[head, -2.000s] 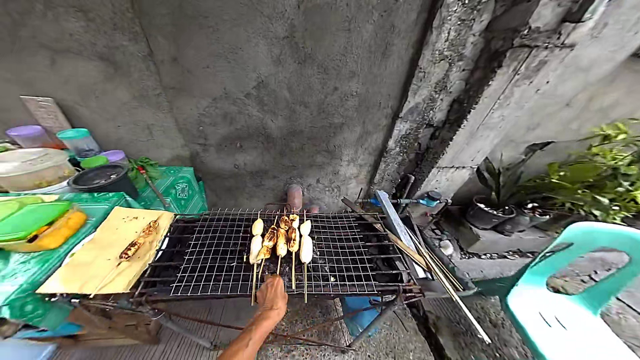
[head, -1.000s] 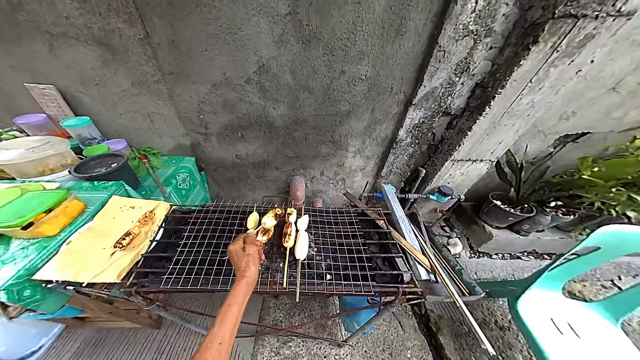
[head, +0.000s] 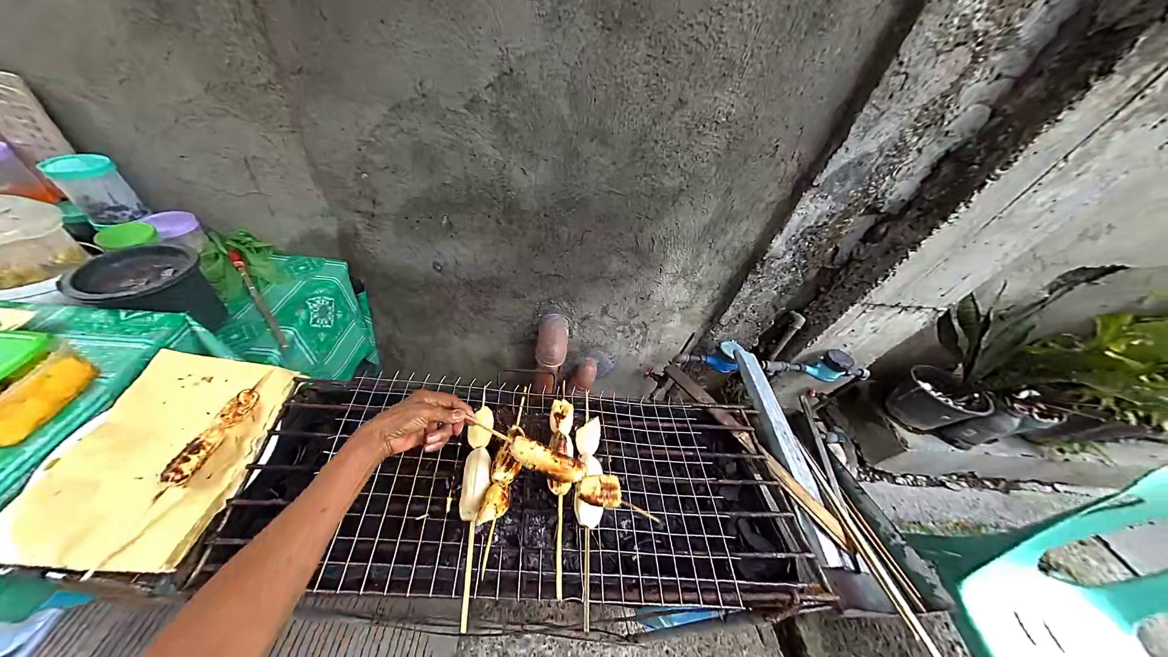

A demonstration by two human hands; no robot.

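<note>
My left hand (head: 425,423) pinches the upper-left end of a bamboo skewer of browned bananas (head: 546,459). That skewer slants down to the right across the other skewers above the wire grill grate (head: 671,547). A skewer of pale bananas (head: 475,484) lies just right of my fingers, and a browned one (head: 495,502) beside it is partly covered. Farther right are another browned skewer (head: 561,415) and a pale one (head: 589,513), both crossed by the held one. A charred banana skewer (head: 199,449) rests on yellow paper (head: 100,493). My right hand is not in view.
At left, a green-clothed table (head: 315,315) holds a black bucket (head: 137,278), lidded tubs and a brush. Metal and wooden strips (head: 776,429) lie along the grill's right side. A concrete wall (head: 511,182) stands behind; a green plastic chair (head: 1049,566) and potted plants (head: 944,397) are at right.
My left hand has moved from the skewers' lower ends to the upper left of the group. The skewer it holds now lies slanted across the others. The view has moved closer.
</note>
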